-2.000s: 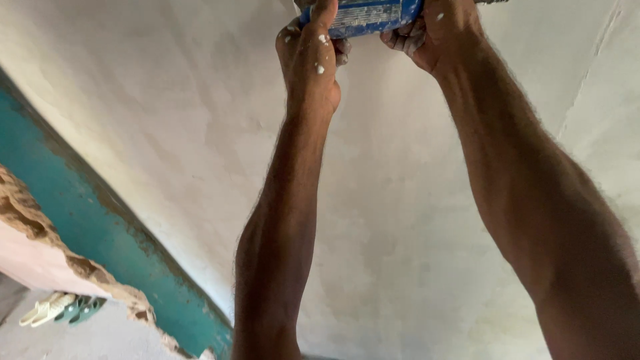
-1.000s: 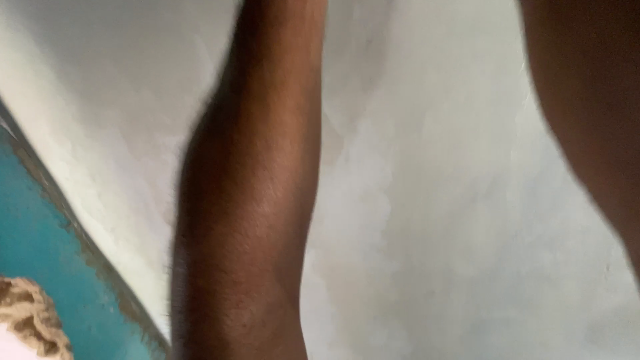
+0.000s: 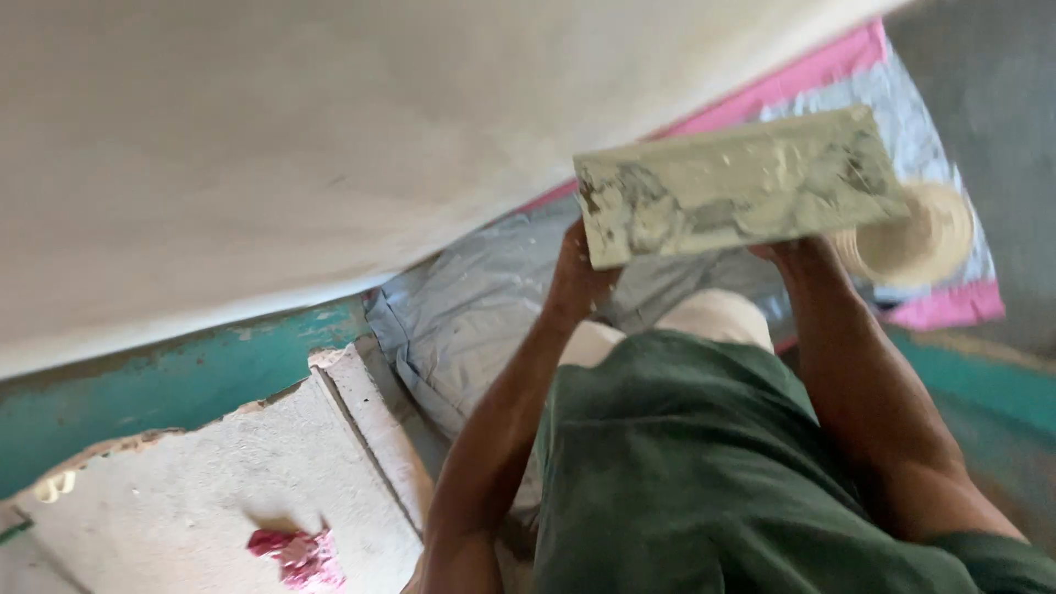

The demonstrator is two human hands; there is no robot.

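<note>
A rectangular flat plastering tool (image 3: 734,186), its upper face smeared with wet pale putty, is held out in front of my body. My left hand (image 3: 584,276) grips it at its left end, with the fingers partly hidden under it. Under the lower right edge is my right hand (image 3: 796,250); its fingers are mostly hidden behind the tool, so its grip does not show fully. A round pale container (image 3: 916,235), blurred, stands just beyond the tool's right end. The smooth pale plastered wall (image 3: 289,148) rises at the upper left.
Grey sheeting (image 3: 478,289) with pink edges covers the floor below. A teal wall band (image 3: 190,371) runs under the plaster. At lower left, a broken-edged pale surface (image 3: 247,462) bears a crumpled pink scrap (image 3: 301,557). My green shirt (image 3: 701,462) fills the lower middle.
Both hands were raised against the wall around a blue tool two seconds ago; now they are low in front of my body. The view has swung down to the floor.
</note>
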